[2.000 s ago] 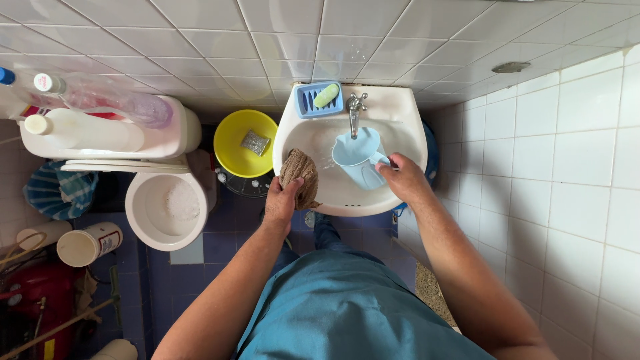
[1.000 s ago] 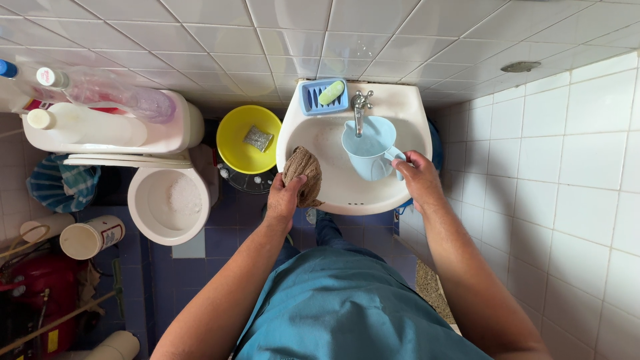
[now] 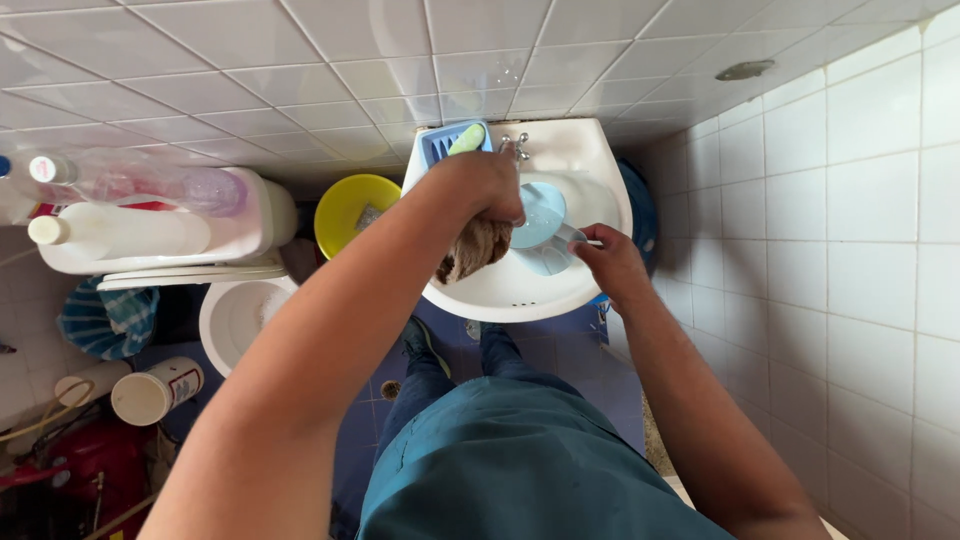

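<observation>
My right hand (image 3: 609,259) grips the handle of a light blue plastic pitcher (image 3: 546,255), which is in the white washbasin (image 3: 480,295) under the faucet and has water in it. Held in my left hand (image 3: 487,184), a brown cloth (image 3: 477,249) hangs over the left side of the bowl. That hand reaches up beside the faucet handle (image 3: 519,142), with a finger stretched towards it; whether it touches is not clear. The faucet spout is mostly hidden. A blue soap dish (image 3: 433,144) with a green bar of soap (image 3: 468,139) stands on the basin's back left corner.
Left of the basin is a yellow basin (image 3: 334,225) with a small packet inside. Plastic bottles (image 3: 135,231) lie on the toilet tank (image 3: 276,214); the toilet bowl (image 3: 217,330) is below. A white bucket (image 3: 157,390) lies farther left. A tiled wall (image 3: 832,262) stands at right.
My left hand, with the cloth, has moved from the basin's front left edge up towards the faucet handle. My right hand still holds the pitcher, which was tilted two seconds ago.
</observation>
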